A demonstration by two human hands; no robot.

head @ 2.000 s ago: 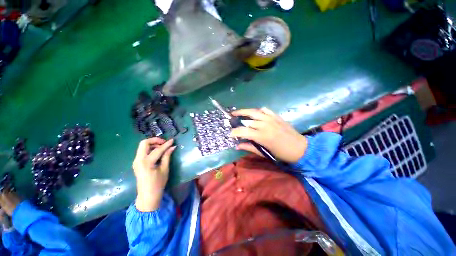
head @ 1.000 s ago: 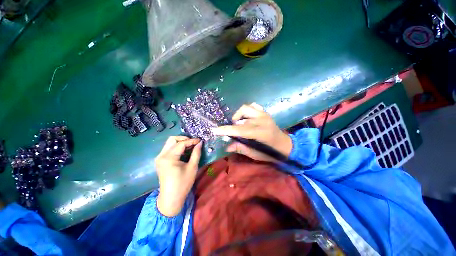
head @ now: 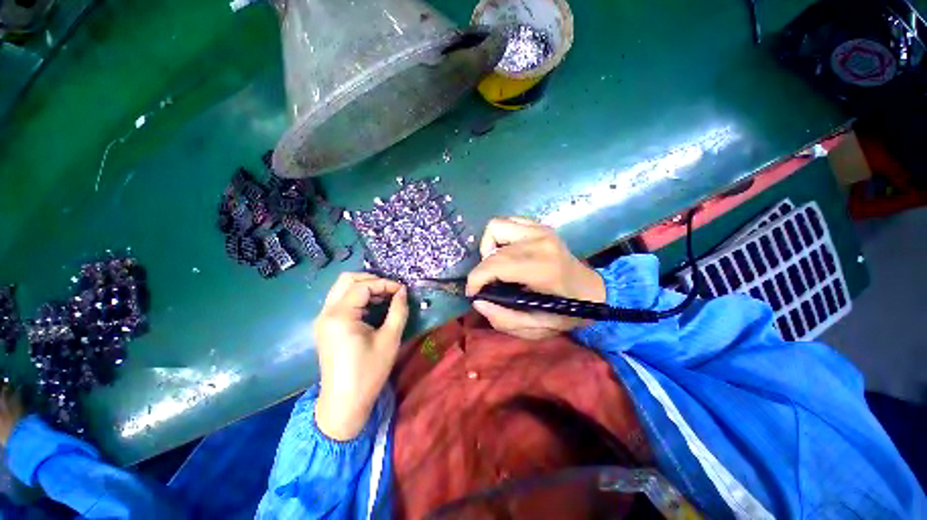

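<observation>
My right hand point(head: 531, 276) holds a soldering iron point(head: 549, 303) by its black handle, the cord running right over my sleeve. Its thin tip points left toward my left fingertips. My left hand point(head: 359, 340) has thumb and forefinger pinched together at the bench edge; a small dark component seems to be between them, mostly hidden. The working batch of silvery-purple components point(head: 412, 232) lies flat on the green bench just beyond both hands. A pile of dark component pieces point(head: 266, 225) lies to its left.
A grey fume hood point(head: 356, 86) and a yellow-sided cup point(head: 508, 89) stand beyond the batch. A larger component pile point(head: 86, 330) lies far left, near another person's blue sleeve point(head: 76, 472). A slotted white panel point(head: 788, 269) is lower right; a black boxy object point(head: 864, 61) is upper right.
My left hand has moved right, from beside the dark pieces to the batch's near edge. The iron has swung from pointing up over the batch to lying nearly level, its tip near my left fingers.
</observation>
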